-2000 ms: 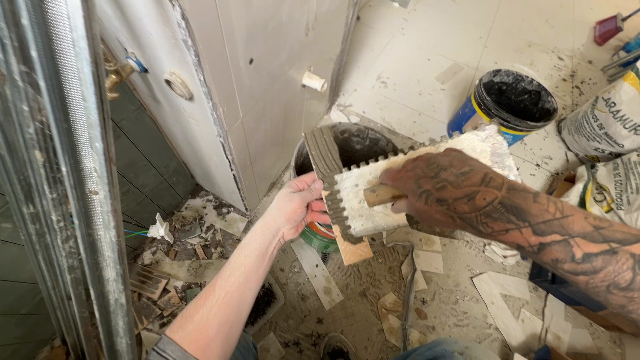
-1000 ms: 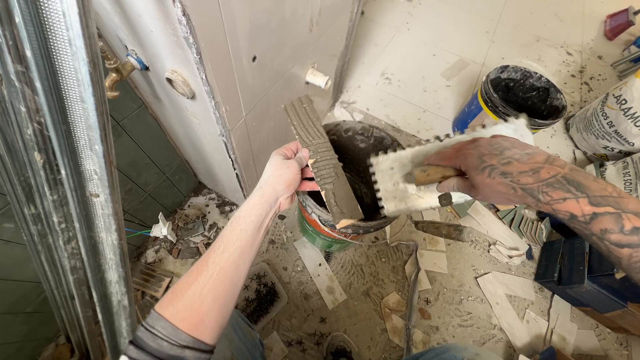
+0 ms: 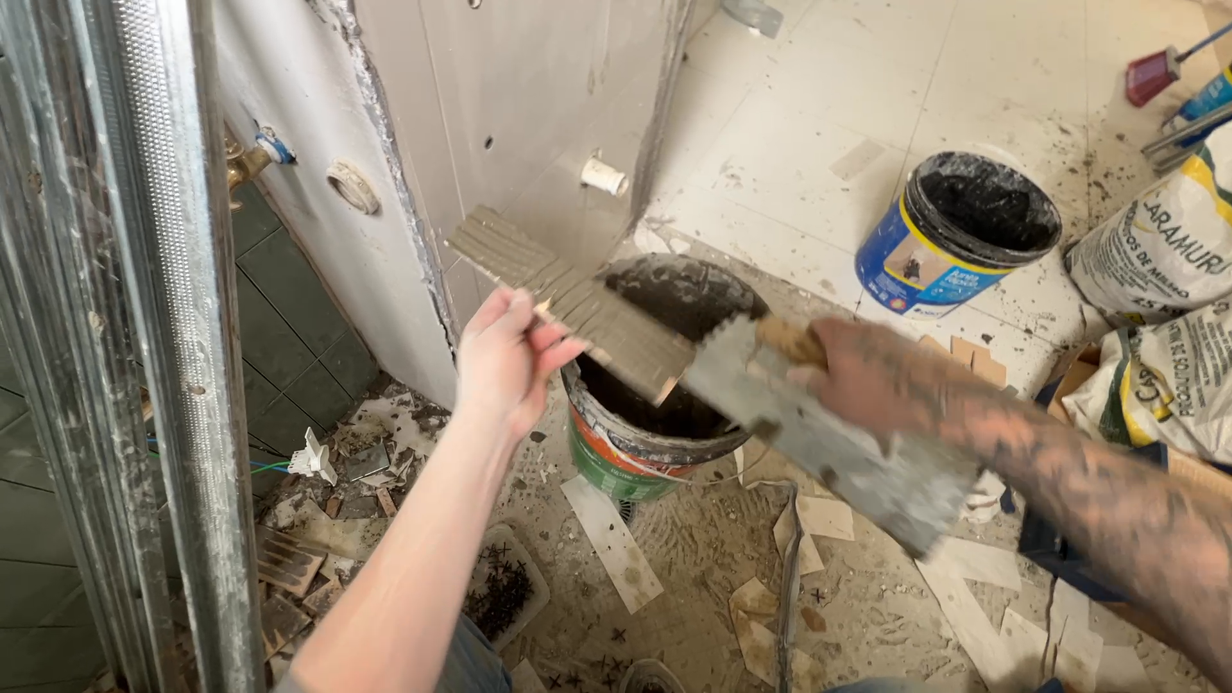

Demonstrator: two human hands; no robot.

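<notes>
My left hand (image 3: 515,361) grips the edge of a narrow strip of tile (image 3: 577,303), tilted over a bucket of mortar (image 3: 635,452). Grey adhesive with combed ridges coats the strip's upper face. In my right hand (image 3: 852,371) is the wooden handle of a notched trowel (image 3: 837,443), its broad metal plate smeared with mortar. The trowel's left end is close to the strip's lower right end; whether they touch I cannot tell. Both are above the bucket's rim, and the strip hides part of the opening.
Metal profiles (image 3: 164,346) stand at the left. A blue bucket (image 3: 885,255) and printed bags (image 3: 1155,241) are at the right. A tray of black tile spacers (image 3: 505,587), tile offcuts (image 3: 611,544) and rubble (image 3: 371,462) lie on the floor. A white pipe stub (image 3: 604,177) protrudes from the wall.
The strip has turned from steep to more slanted, its lower end now farther right. My right hand has turned the trowel, which now slopes down to the right.
</notes>
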